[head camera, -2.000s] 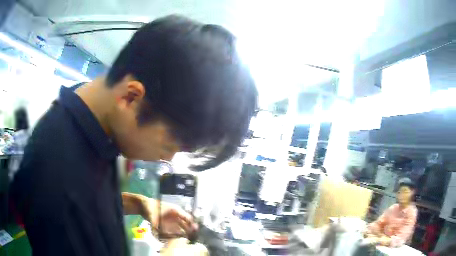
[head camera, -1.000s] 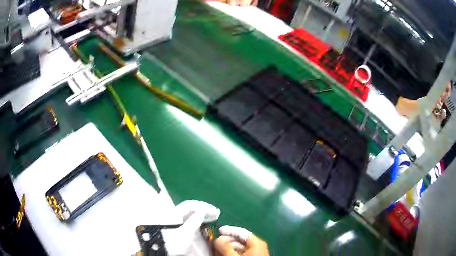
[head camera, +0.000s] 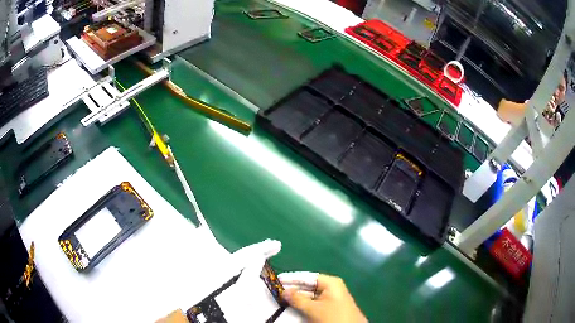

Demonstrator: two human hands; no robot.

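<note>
A black phone middle frame (head camera: 272, 282) with gold-orange patches is held tilted at the bottom centre, partly cut off by the lower edge. My right hand (head camera: 325, 298), with white-covered fingertips, grips its right end. My left hand (head camera: 173, 317) shows only as a bit of skin at the bottom edge left of the frame; a white-covered part, apparently its fingers, sticks out beyond the frame. Another middle frame (head camera: 133, 213) lies on the white work sheet (head camera: 157, 262).
A large black blister tray (head camera: 328, 135) holds one frame (head camera: 401, 183) on the green conveyor belt (head camera: 284, 211). Metal guide bars (head camera: 129, 101) and a yellow strap (head camera: 161, 146) are at the left. A red tray (head camera: 378, 38) and loose frames are on the far side. A grey post (head camera: 520, 176) stands right.
The view has swung down from a person in dark clothing to the bench and belt. Since the second frame, the held frame and my right hand have shifted slightly in view.
</note>
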